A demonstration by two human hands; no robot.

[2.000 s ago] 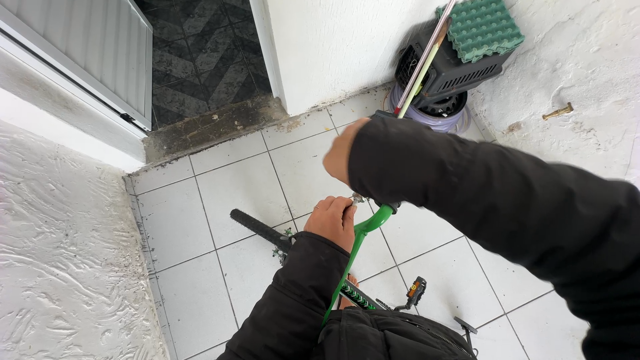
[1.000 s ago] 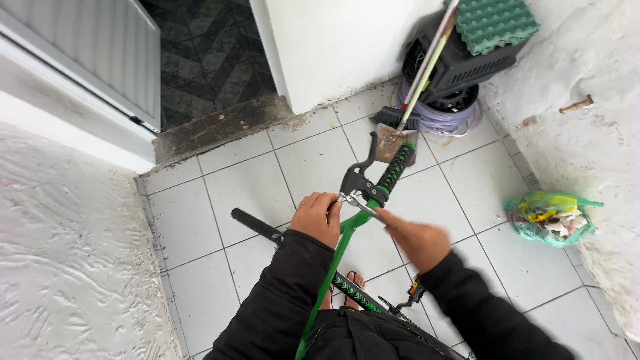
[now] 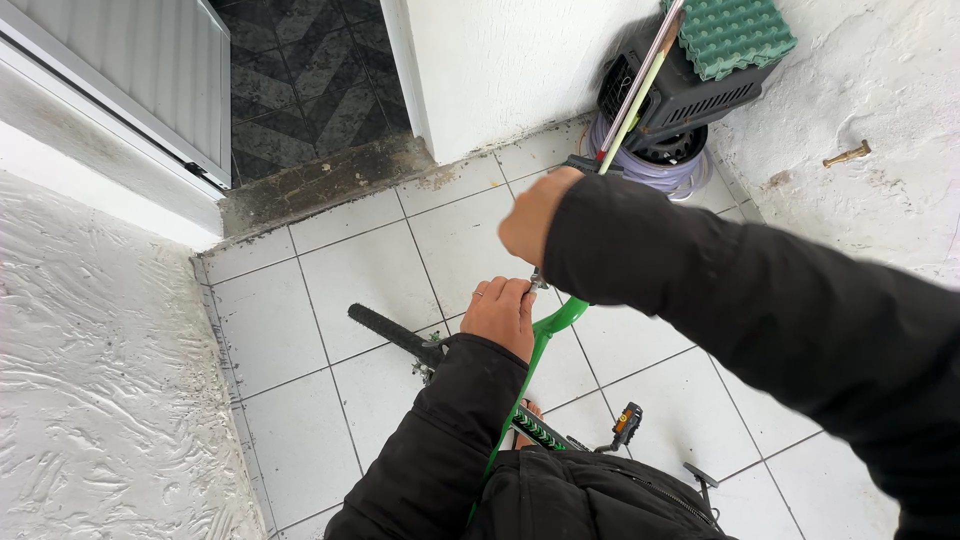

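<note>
A bicycle with a green handlebar (image 3: 564, 318) stands in front of me, its black tyre (image 3: 390, 331) out to the left and a pedal (image 3: 626, 426) low at the right. My left hand (image 3: 501, 313), with a ring on one finger, pinches a small metal part (image 3: 536, 281) beside the bar. Above it is my right hand (image 3: 536, 217), blurred and curled; whether it holds a tool cannot be seen. My right sleeve hides the brake lever and the grip on that side.
A black pet carrier (image 3: 690, 97) with green egg trays (image 3: 731, 34) stands in the corner, beside a coiled hose (image 3: 682, 176) and leaning broom handles (image 3: 637, 97). A brass tap (image 3: 847, 154) juts from the right wall. At upper left is a doorway with a stone sill (image 3: 322, 180).
One second ago my right hand was below and right of the brake lever, beside a metal tool; now it is above my left hand. My left hand stays at the bar.
</note>
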